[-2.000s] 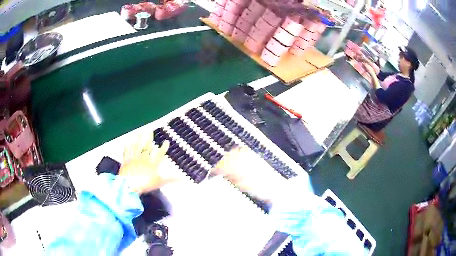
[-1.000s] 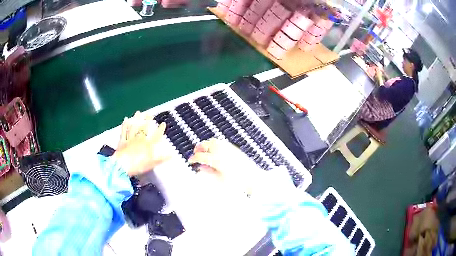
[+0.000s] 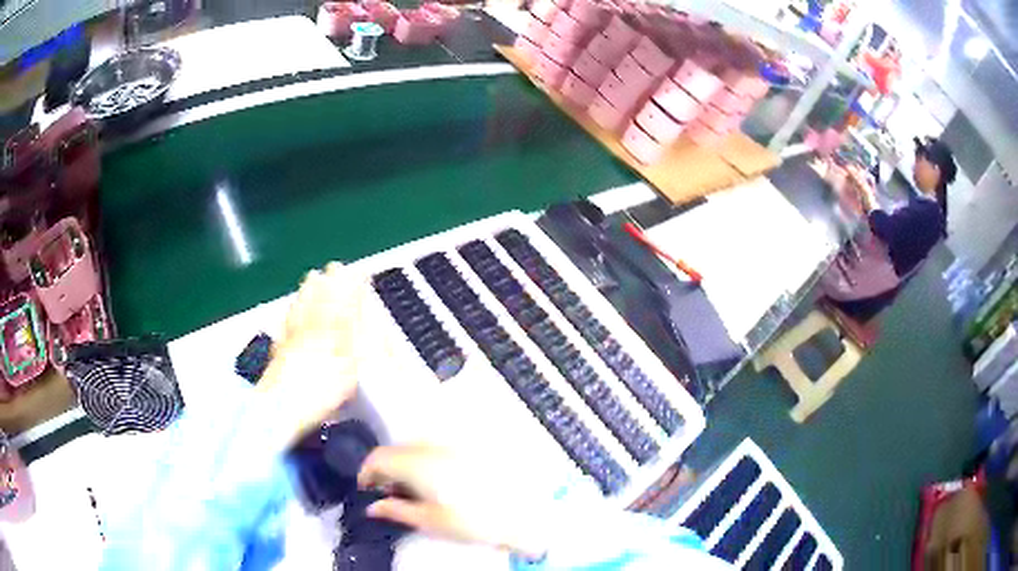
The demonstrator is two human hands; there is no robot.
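Note:
Black cooling fans stand on edge in rows in a white tray [image 3: 659, 474]; the leftmost row [image 3: 415, 318] is shorter than the others. My left hand [image 3: 318, 351] is spread flat at the tray's left side, blurred and pale, with no object seen in it. My right hand [image 3: 424, 496] is at a pile of loose black fans [image 3: 329, 457] on the white bench top, thumb and fingers around dark fan parts; whether it grips one is unclear. One more black fan [image 3: 255, 357] lies left of my left hand.
A black fume extractor fan [image 3: 125, 390] stands at left, by pink housings [image 3: 65, 268]. A green conveyor [image 3: 335, 167] runs behind. Stacked pink housings [image 3: 625, 84] stand on cardboard. A red-handled tool [image 3: 664, 252] lies beyond the tray. A second tray [image 3: 746, 452] sits lower right. A person [image 3: 893, 234] sits further along.
My right hand has moved from the tray's leftmost row down to the loose fan pile. That row is now shorter. My left hand stays by the tray's left side. The view has shifted slightly.

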